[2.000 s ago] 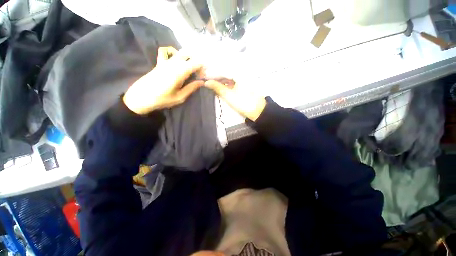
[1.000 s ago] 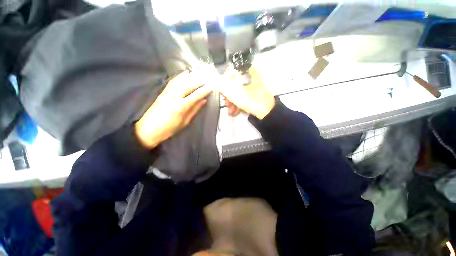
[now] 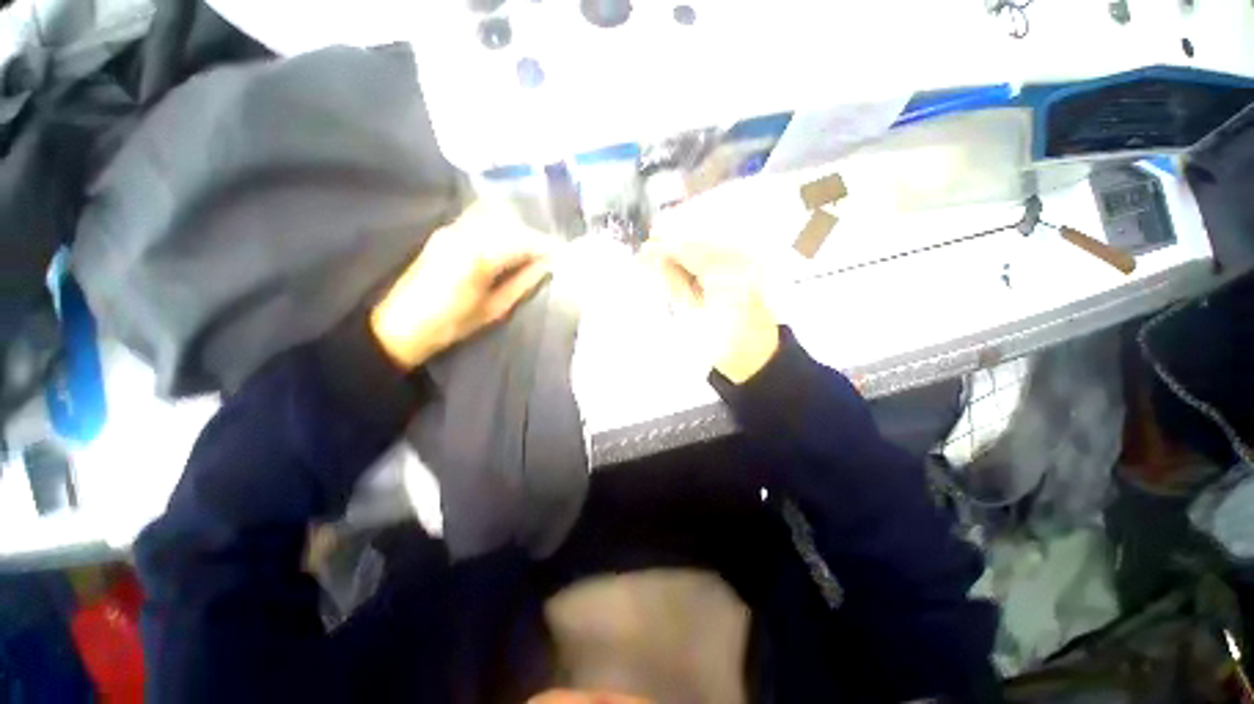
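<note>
Grey fabric (image 3: 261, 206) lies bunched on the left of the table and hangs over its front edge toward my lap. The white sewing machine head (image 3: 770, 55) crosses the top of the view. My left hand (image 3: 461, 282) holds the fabric's right edge just left of the needle area (image 3: 619, 220). My right hand (image 3: 722, 303) is just right of the needle area with its fingers bent. Glare washes out its fingertips, so I cannot tell whether they grip anything.
Two small brown pieces (image 3: 821, 213) lie on the machine bed. A tool with an orange-brown handle (image 3: 1097, 249) lies at the right. Grey and checked cloth (image 3: 1045, 413) hangs below the table at the right. A red object (image 3: 107, 640) is at the lower left.
The view has shifted, showing more of the machine head. My hands were together at the fabric edge and are now apart, on either side of the needle area.
</note>
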